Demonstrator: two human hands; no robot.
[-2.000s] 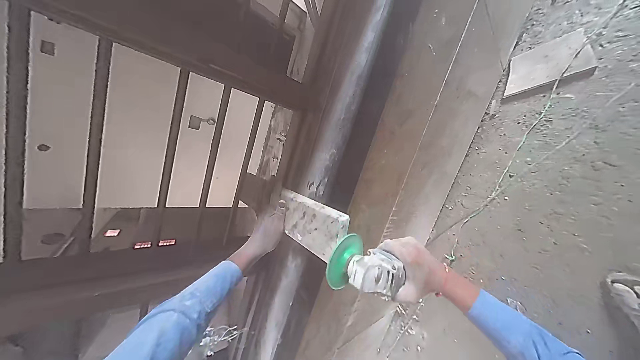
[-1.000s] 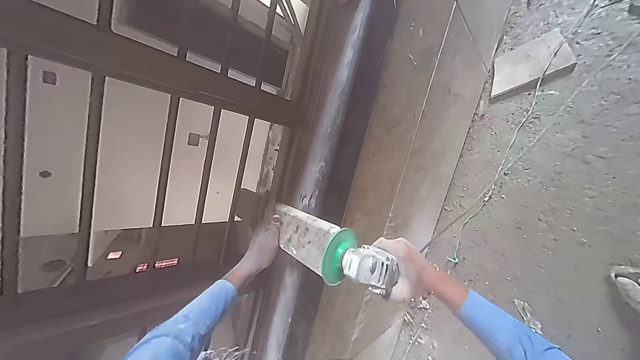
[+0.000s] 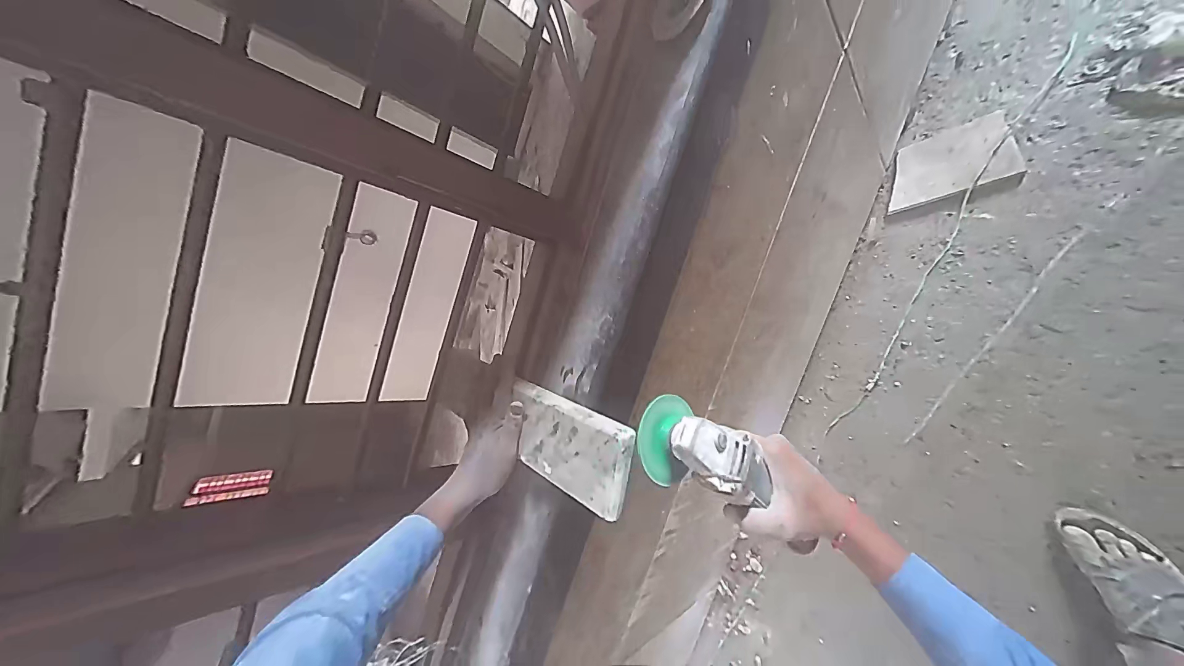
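My left hand [image 3: 492, 453] grips the left end of a flat, dusty slab of stone or tile [image 3: 575, 451] with dark blotches, held over a long rounded ledge. My right hand [image 3: 786, 490] is closed around the body of an angle grinder [image 3: 723, 455] coated in pale dust. The grinder's green disc [image 3: 664, 440] faces the slab's right end, with a narrow gap between them. Whether the disc is spinning cannot be told.
A metal grille [image 3: 213, 277] stands at the left. The long rounded ledge [image 3: 629, 231] runs beside stone paving [image 3: 740, 277]. On the dirt ground at the right lie a loose tile [image 3: 957, 166] and a thin cable [image 3: 925, 277]. A sandalled foot [image 3: 1124, 573] is at lower right.
The grinder in my right hand has moved right, off the slab's end, where its disc was touching or overlapping before. My left hand still holds the slab.
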